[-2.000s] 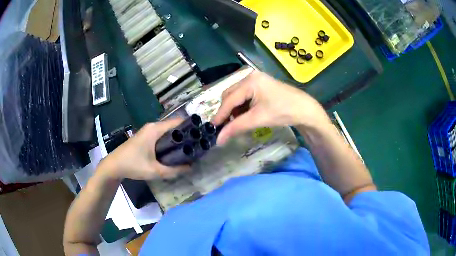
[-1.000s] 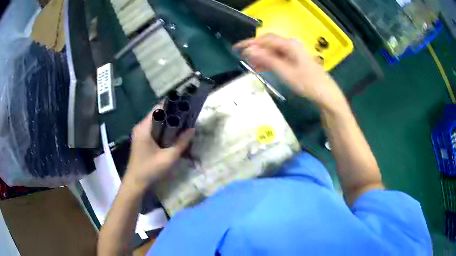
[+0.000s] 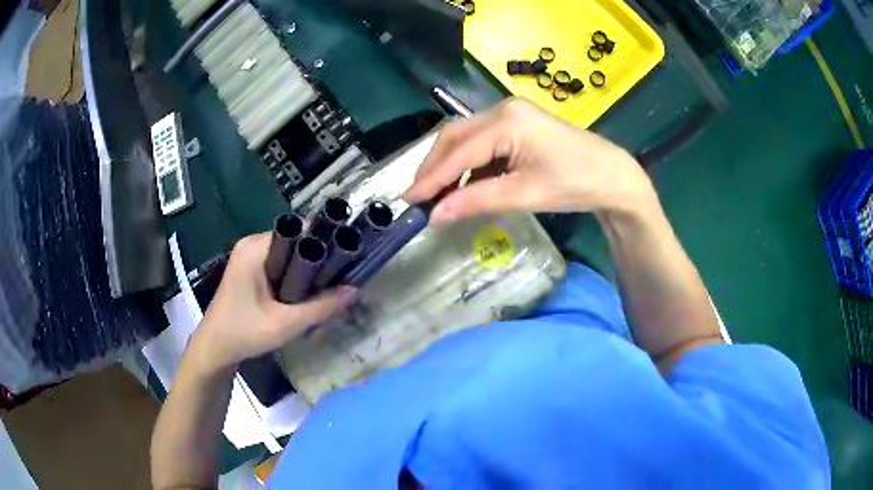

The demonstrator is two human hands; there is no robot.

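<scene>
My left hand (image 3: 273,316) is closed around a bunch of several dark tubes (image 3: 308,260), their open ends facing up, above the worn off-white machine cover (image 3: 421,306). One tube (image 3: 388,247) leans away from the bunch to the right. My right hand (image 3: 517,163) has its thumb and fingers at the upper end of that tube. Whether a small ring is between the fingertips is hidden. Small black rings (image 3: 563,78) lie in the yellow tray (image 3: 622,81) at the upper right.
The slat conveyor (image 3: 257,81) runs away at the upper left, with a tube across it. A bag of tubes (image 3: 57,230) and a white keypad (image 3: 170,163) are at left. A silvery rod (image 3: 450,101) lies behind my right hand. Blue crates (image 3: 850,225) stand far right.
My right hand has moved from near the yellow tray back to the tube end. One tube now leans out to the right of the bunch. The conveyor slats and the tube across them have shifted away.
</scene>
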